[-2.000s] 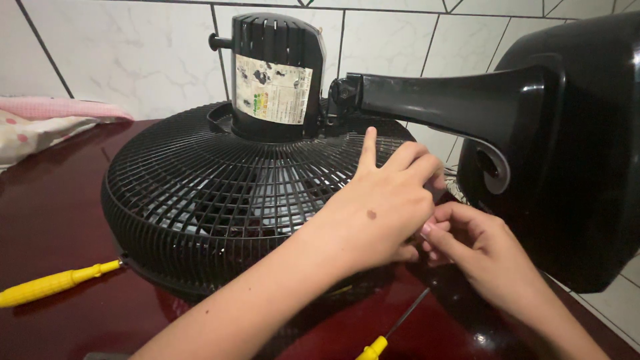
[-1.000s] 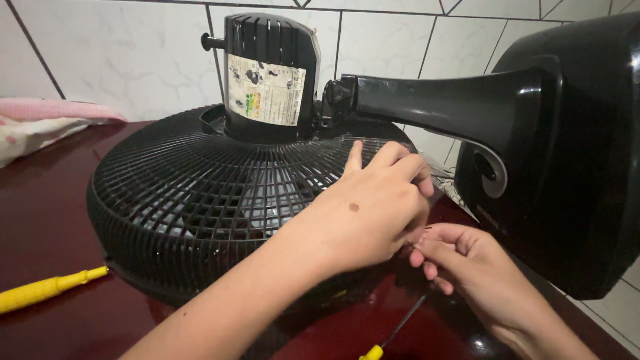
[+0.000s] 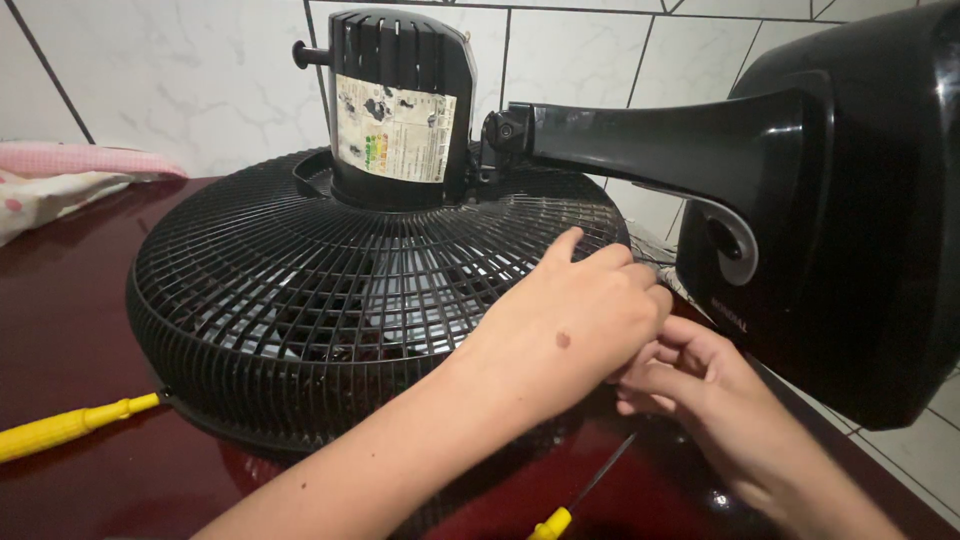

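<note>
A black table fan lies with its round grille (image 3: 337, 285) face down and its motor housing (image 3: 397, 112) upright on top. The neck (image 3: 660, 142) runs right to the black base (image 3: 847, 225). My left hand (image 3: 585, 315) rests over the right edge of the grille, its index finger pointing up. Just right of it, my right hand (image 3: 690, 382) has its thumb and fingers pinched together, touching the left hand's fingertips. Whatever lies between the fingers is hidden. Below the hands, a screwdriver with a yellow handle (image 3: 553, 523) lies on the table.
At the left, another yellow-handled tool (image 3: 82, 424) has its tip against the grille's lower rim. A pink and white cloth (image 3: 67, 176) lies on the dark red table (image 3: 67, 315) at the back left. Behind stands a white tiled wall (image 3: 202, 82). A cord lies behind the grille's right side.
Both hands remain together at the right edge of the grille, with only small shifts of the fingers. The fan has not plainly moved.
</note>
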